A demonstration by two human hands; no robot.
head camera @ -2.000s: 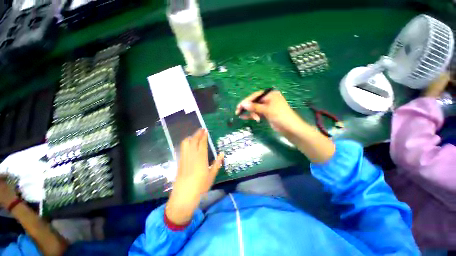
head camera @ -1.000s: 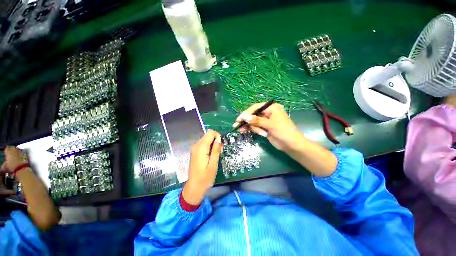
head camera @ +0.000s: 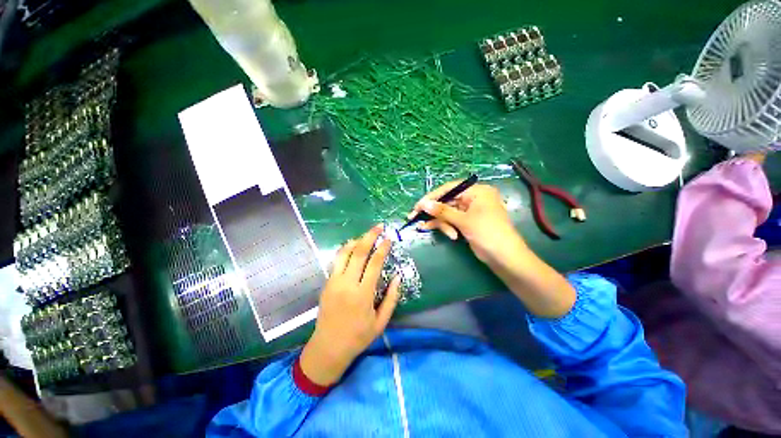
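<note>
My right hand holds black tweezers, their tip down at the upper edge of a circuit board panel near the bench's front edge. My left hand lies over the left part of the panel, fingers on it, hiding that part. Whether it grips the panel or only presses on it is unclear. An adhesive sheet lies left of my left hand, its upper part white and its lower part dark grey. Any small piece at the tweezer tip is too small to tell.
Rows of panels lie at left beside slitted film. A whitish cylinder, green strips and a panel stack stand or lie behind. Red-handled pliers, a white fan and a person's pink sleeve are right.
My left hand has moved from the adhesive sheet onto the panel and now spreads over it. My right hand has brought the tweezers to the panel. The view has shifted right.
</note>
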